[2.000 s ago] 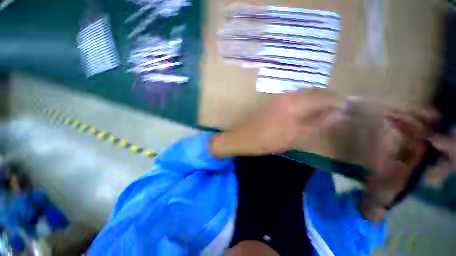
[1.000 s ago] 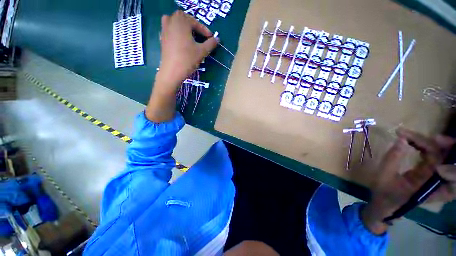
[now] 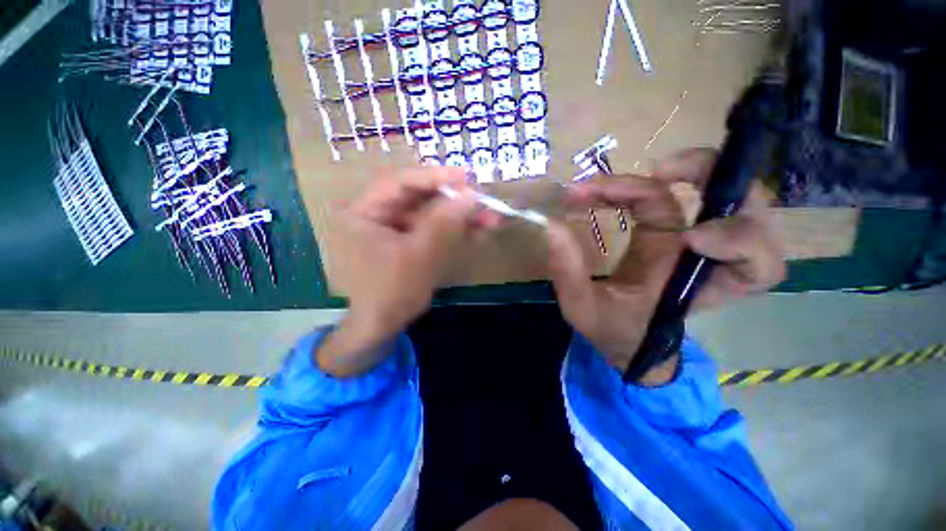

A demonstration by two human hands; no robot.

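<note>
My left hand [image 3: 410,233] is over the cardboard's front part, its fingertips closed on a thin white strip [image 3: 500,205]. My right hand [image 3: 664,244] is close to its right, holding the black soldering iron [image 3: 690,264]; its thumb and fingertips are at the strip's right end, blurred, so contact is unclear. The LED boards [image 3: 475,99] lie in a grid beyond my hands, with narrow strip boards [image 3: 358,83] bridged by dark red wires on their left. Small wired pieces [image 3: 595,154] lie by my right hand, which partly hides them.
On the green surface at left lie a pile of wired strip pieces [image 3: 213,207], a white slatted panel [image 3: 93,202] and a wired board stack [image 3: 187,42]. Loose white strips [image 3: 610,42] and thin wires [image 3: 739,16] lie at the cardboard's far right. A dark box [image 3: 866,93] stands at far right.
My left hand has come from the green surface at left to the front of the cardboard with the thin strip. My right hand has moved in beside it, still with the iron. The view has shifted.
</note>
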